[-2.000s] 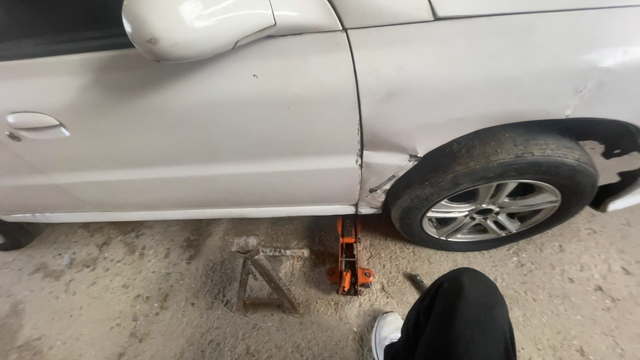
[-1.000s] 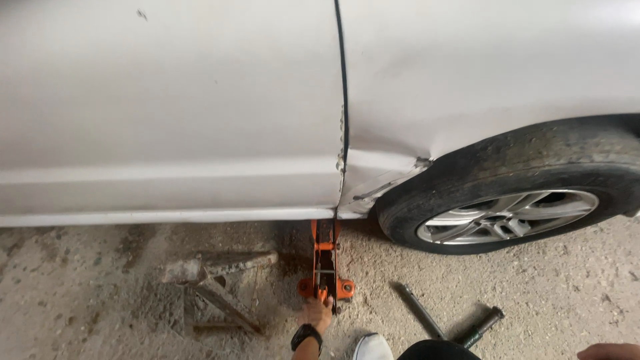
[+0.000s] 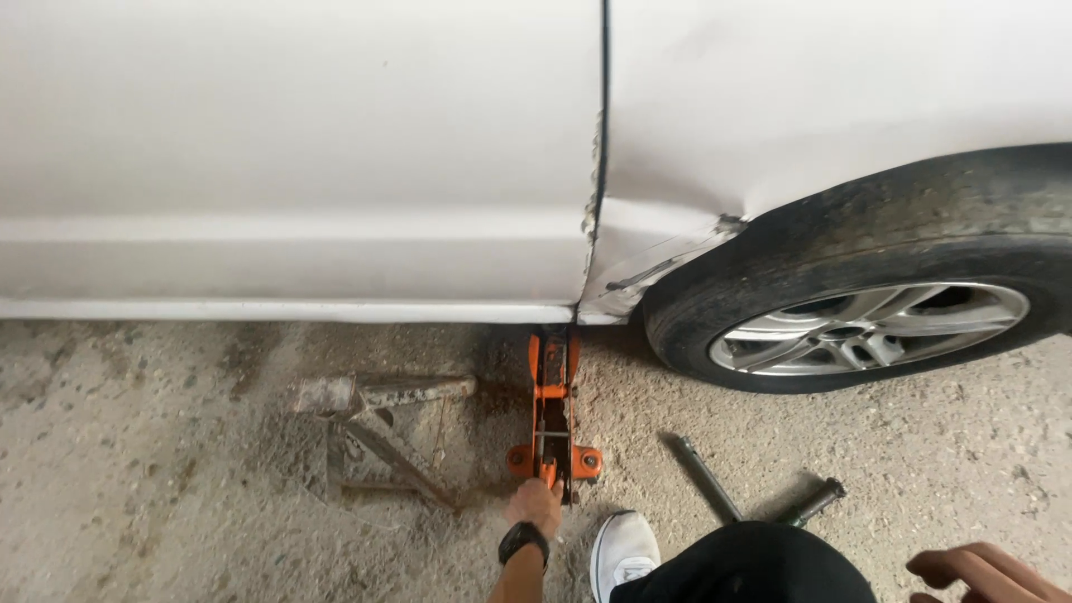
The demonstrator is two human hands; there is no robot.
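Observation:
An orange floor jack [image 3: 551, 394] stands on the rough ground, its front end under the white car's sill [image 3: 377, 311]. My left hand [image 3: 536, 505], with a dark watch on the wrist, is at the jack's rear end, its fingers on the orange handle socket [image 3: 548, 471]; the grip is partly hidden. My right hand [image 3: 980, 572] is at the lower right edge, fingers bent and apart, holding nothing that shows. The car's front wheel [image 3: 871, 331] is right of the jack, beside a dented, torn fender [image 3: 678, 243].
A worn metal jack stand [image 3: 394, 452] lies on its side left of the jack. Two metal bars, one a thin rod [image 3: 708, 477] and one a thicker tube [image 3: 816, 502], lie on the ground beyond my bent knee [image 3: 745, 565]. My white shoe [image 3: 624, 548] is near the jack.
Two seconds ago neither hand was in view; my left hand has since come to the jack's rear end. More of my right hand shows now. The view has moved lower and closer.

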